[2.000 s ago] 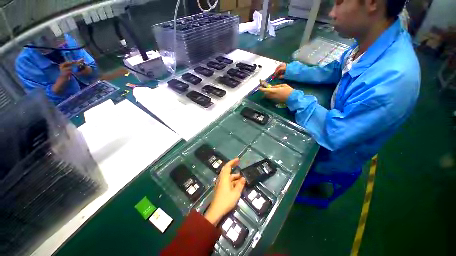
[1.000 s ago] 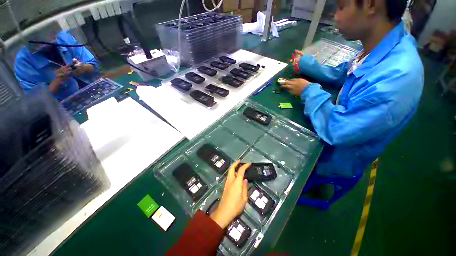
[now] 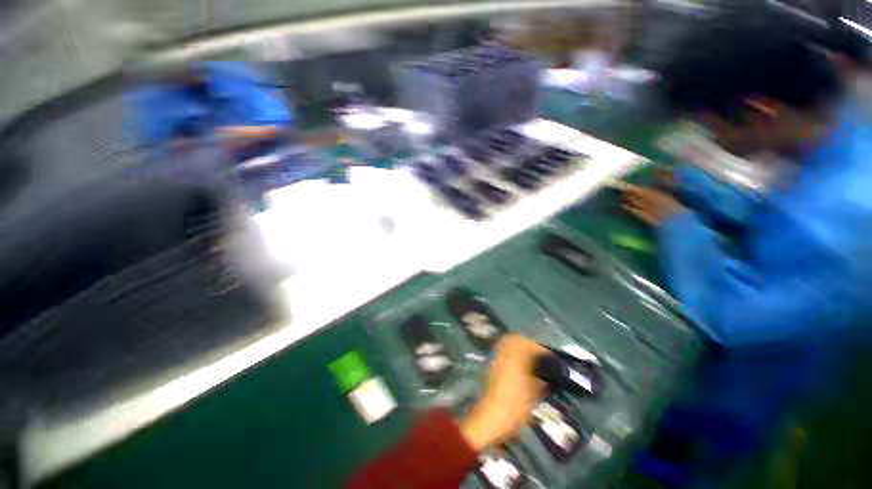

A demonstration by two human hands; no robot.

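The picture is blurred. My left hand (image 3: pixel 509 387), bare below a dark red sleeve, grips the left end of a black phone (image 3: pixel 566 371) above the clear blister tray (image 3: pixel 626 329). The phone lies at an angle, with a pale patch near its right end. Several black phones with pale label patches lie in the tray pockets, one at the left (image 3: pixel 427 351) and one at the far side (image 3: pixel 568 252). A green battery (image 3: pixel 350 371) and a white battery (image 3: pixel 371 399) lie on the green mat left of the tray. My right hand is out of the picture.
Tall stacked blister trays (image 3: pixel 143 315) stand at the left. White board (image 3: pixel 335 234) lies ahead, with rows of black pieces and another tray stack (image 3: pixel 468 91) behind. A person in blue (image 3: pixel 784 239) sits close at the right; another (image 3: pixel 206 105) is at the far left.
The view has swung left and blurred, so the bench appears farther right and lower. My left hand still has the angled phone. The neighbour at the right has their head bent lower.
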